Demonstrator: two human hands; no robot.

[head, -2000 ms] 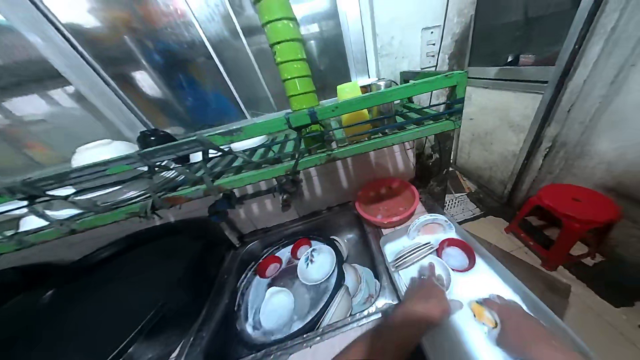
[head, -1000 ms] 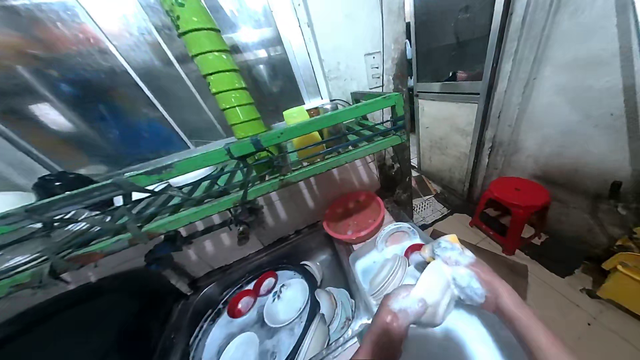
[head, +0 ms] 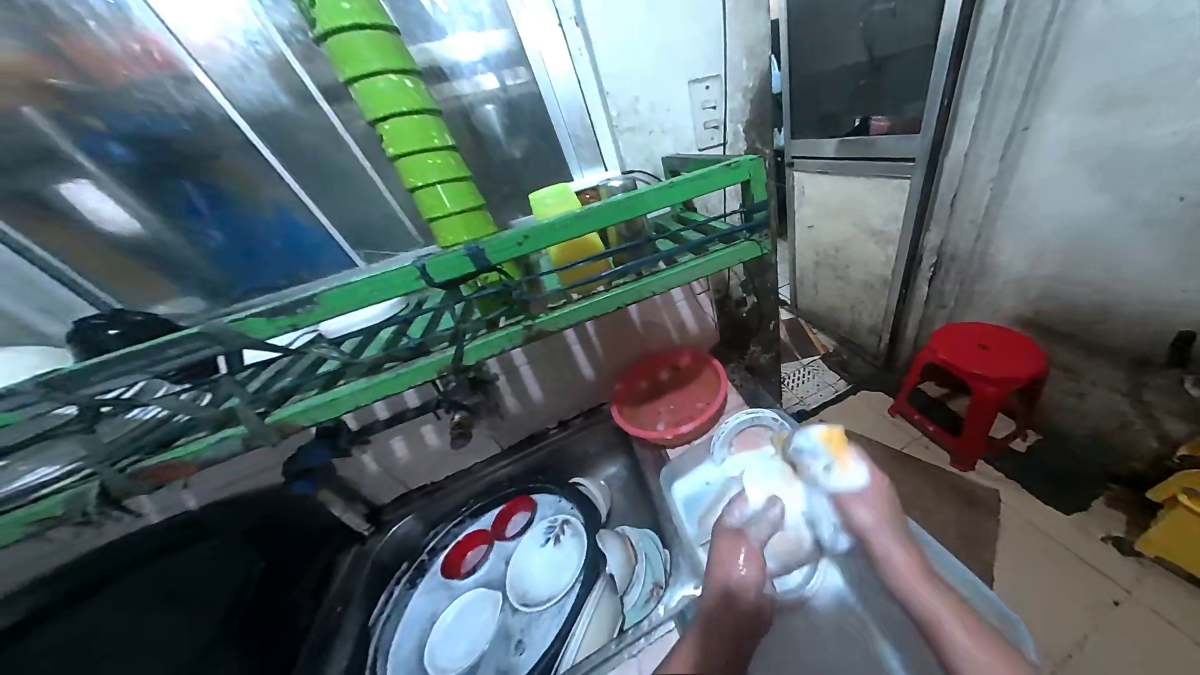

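Note:
My left hand [head: 741, 553] grips a white bowl [head: 783, 506] covered in suds, above the metal drainboard [head: 834, 628]. Against the bowl's right side, my right hand [head: 858, 497] is closed on a soapy yellow-and-white sponge [head: 830, 455]. Behind them a clear-rimmed round dish [head: 750, 427] lies on the drainboard. In the sink to the left, a round basin of cloudy water [head: 412, 600] holds white bowls [head: 547, 562] and red small bowls [head: 466, 554]. Plates [head: 647, 572] lean between the basin and the sink wall.
A red plastic basin [head: 670, 398] sits at the sink's back corner. A green rack [head: 609, 220] with yellow cups [head: 577, 248] and a green stacked column [head: 412, 131] spans behind the sink. A red stool [head: 980, 375] stands on the floor at right; a tap [head: 459, 422] projects under the rack.
Two seconds ago both hands were low over the drainboard; now they are raised together with the bowl and sponge. The view has swung to the right.

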